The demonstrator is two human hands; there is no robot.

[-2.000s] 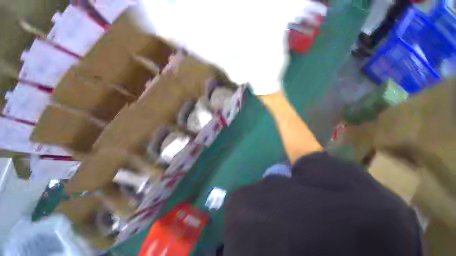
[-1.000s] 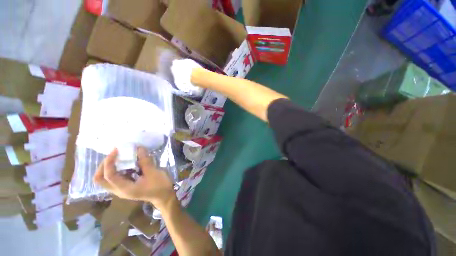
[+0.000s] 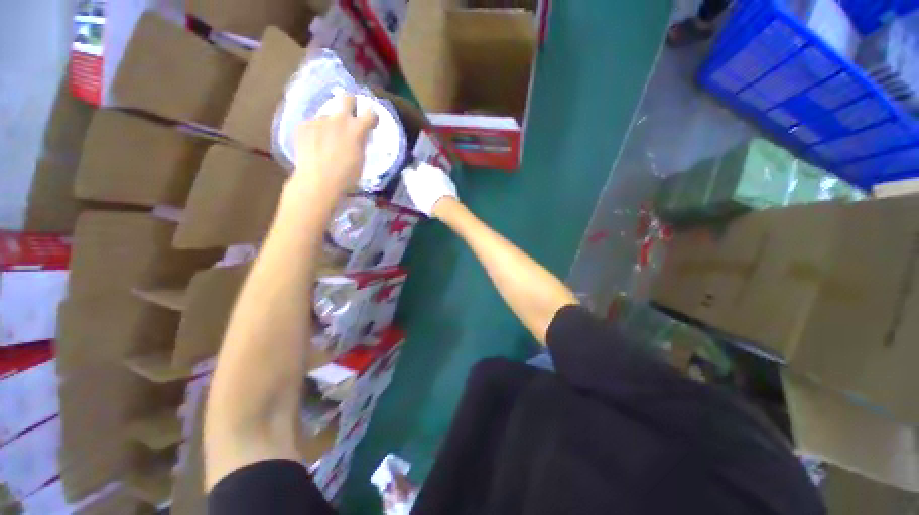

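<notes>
My bare left hand (image 3: 338, 146) grips a round, white unit in clear plastic (image 3: 381, 151) from above. The unit is at the mouth of an open retail box in the row; how deep it sits is hidden. My right hand (image 3: 429, 189), in a white glove, holds the near printed wall of that box (image 3: 431, 151), just right of the unit. Its fingertips are partly hidden. Nearer boxes in the row hold round bagged units (image 3: 353, 223).
Open retail boxes with raised brown flaps (image 3: 121, 251) fill the left. An open box (image 3: 491, 70) stands beyond my hands on the green bench (image 3: 474, 302). Blue crates (image 3: 806, 80), a green wrapped bundle (image 3: 746, 186) and brown cartons (image 3: 786, 272) are at the right.
My left hand has moved up and away from the bench's near end, from a large clear-wrapped white piece to the round bagged unit. My gloved hand is now at the box wall.
</notes>
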